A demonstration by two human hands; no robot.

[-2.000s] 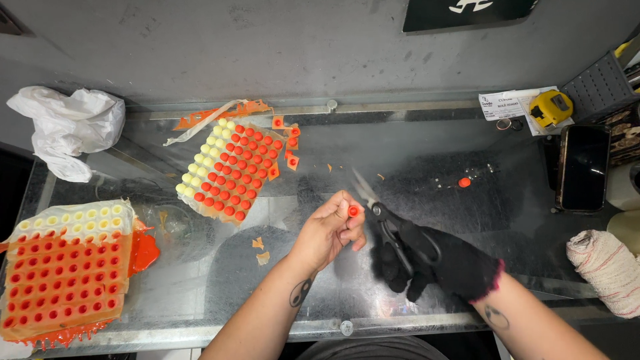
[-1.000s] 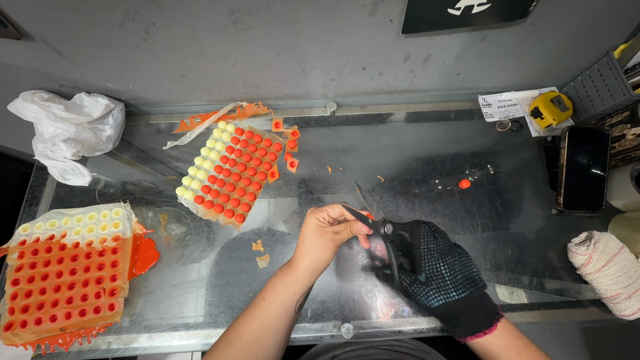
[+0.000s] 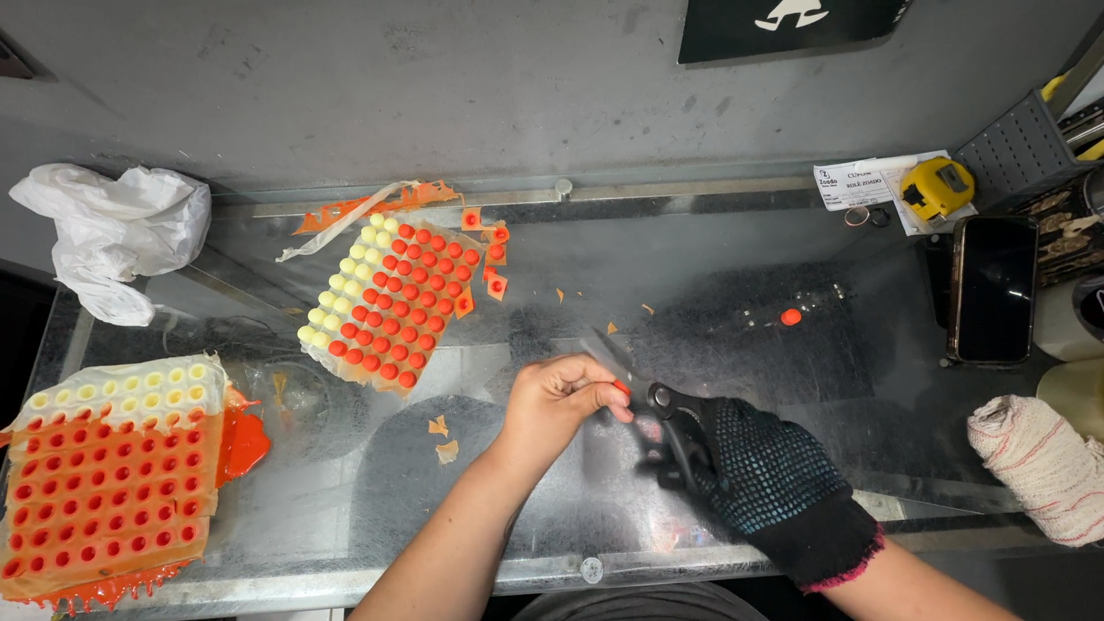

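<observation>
My left hand [image 3: 565,401] pinches a small red rubbery piece [image 3: 620,387] between thumb and fingers. In a black dotted glove, my right hand [image 3: 759,461] grips black-handled scissors [image 3: 662,398], whose blades lie beside that piece. Left of my hands rests a sheet of red and pale yellow domes [image 3: 401,306], with cut orange squares [image 3: 496,286] at its right edge. A larger sheet with red and yellow hollows [image 3: 112,483] lies at the far left, over spread red material [image 3: 241,444]. One loose red piece [image 3: 791,317] sits to the right on the glass tabletop.
Crumpled white plastic [image 3: 129,224] lies at the back left. Orange scraps [image 3: 447,451] are scattered on the glass. On the right are a yellow tape measure [image 3: 937,187] on papers, a phone [image 3: 994,289], a rolled cloth [image 3: 1039,466] and a grey perforated basket [image 3: 1009,151].
Both hands have shifted slightly, still close together, and the scissor blades have changed angle around the small piece. The sheets have stayed in place.
</observation>
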